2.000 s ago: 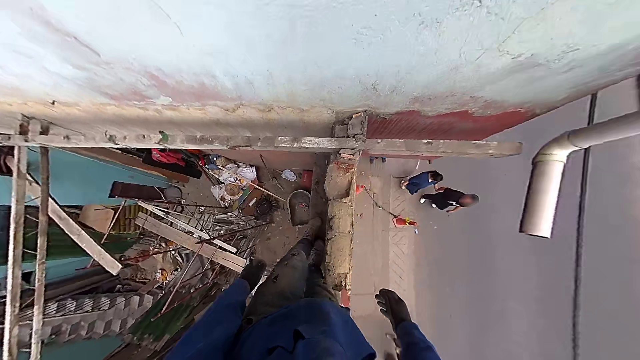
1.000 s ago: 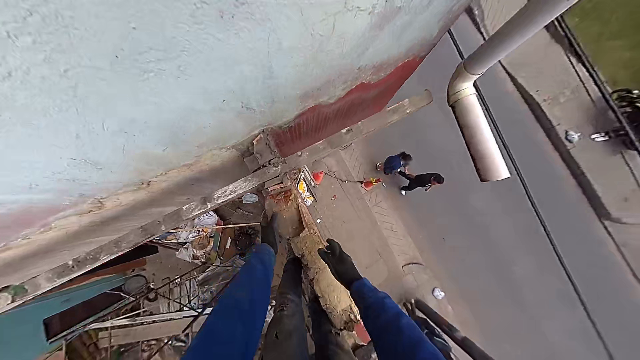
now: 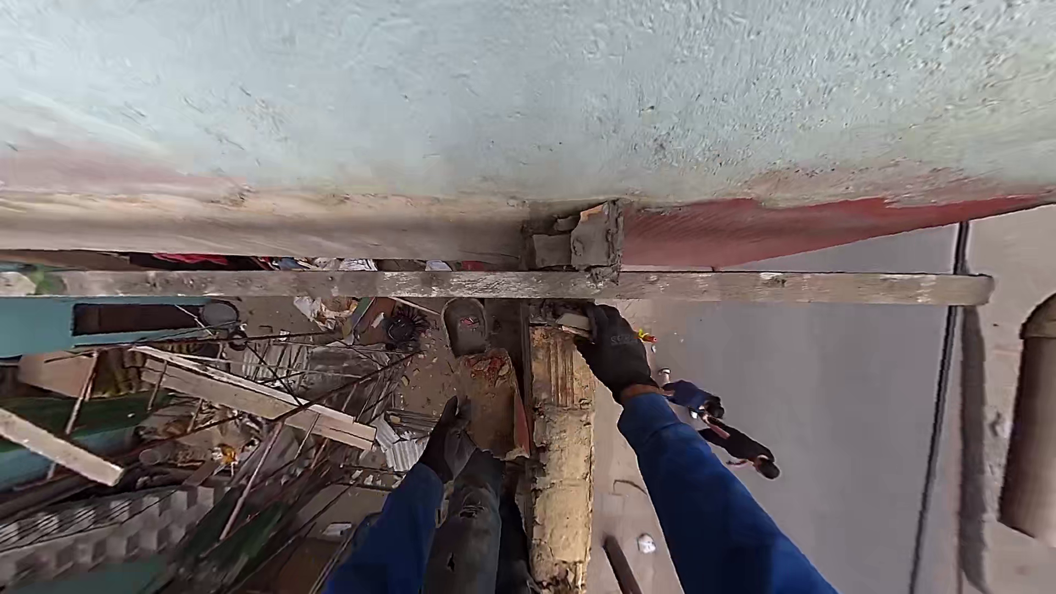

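My left hand (image 3: 448,441), in a dark glove, is at the left edge of a reddish-brown brick block (image 3: 491,400) and seems to grip its lower corner; the fingers are partly hidden. My right hand (image 3: 615,346), also gloved, has its fingers around a small pale masonry piece (image 3: 575,322) at the far end of the narrow brick wall top (image 3: 563,462). Just beyond that hand, a long wooden beam (image 3: 396,285) runs across the view. Mortared brick pieces (image 3: 586,239) stand behind the beam, against the painted wall (image 3: 462,107).
Far below on the left lie planks (image 3: 256,396), thin rods, rubble and a dark tub (image 3: 465,326). Down on the right, two people (image 3: 742,445) are beside the grey road (image 3: 841,412). A pipe (image 3: 1027,437) hangs at the right edge.
The reddish-brown block now shows beside my left hand, nearer my body than one second ago. My right hand has moved forward along the wall top to the pale piece. The view has turned.
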